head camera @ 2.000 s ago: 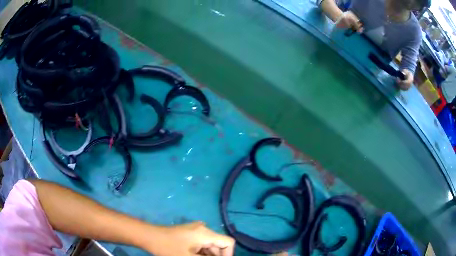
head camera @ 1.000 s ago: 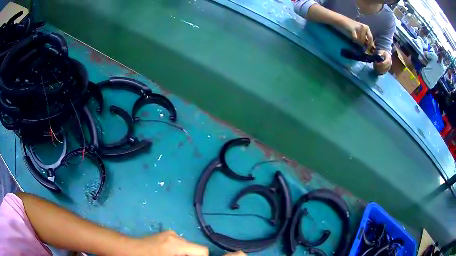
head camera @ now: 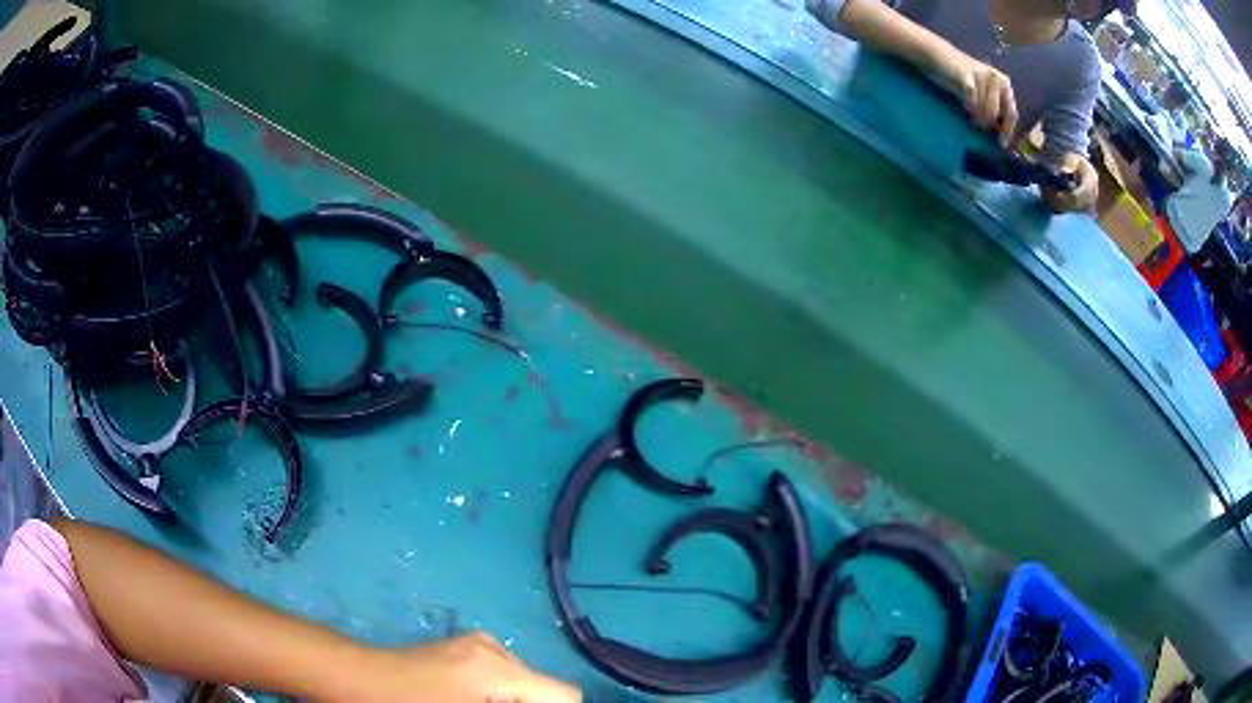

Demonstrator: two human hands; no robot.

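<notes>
My left hand (head camera: 474,670) reaches in at the bottom edge, its fingers partly cut off, so what it holds cannot be seen. My right hand is out of the picture. To the right of my left hand, a black headband (head camera: 560,543) lies on the bench with its C-shaped yokes (head camera: 634,437) and a thin wire. A second black headband (head camera: 947,563) lies right of it, touching or almost touching. More frames (head camera: 360,407) lie at left, one with a grey inner arc (head camera: 135,446), beside a tangled black pile (head camera: 117,234).
The blue tray (head camera: 991,657) with black parts stands at lower right. A green belt (head camera: 659,234) runs diagonally behind the bench (head camera: 467,549). Across it, a person's hands (head camera: 991,103) work on a black piece (head camera: 1013,169). Cartons and bins are at far right.
The view has shifted, so the bench items sit further left than two seconds ago. A sliver of fingers beside my left hand has gone out of the picture. The headbands on the bench have not moved.
</notes>
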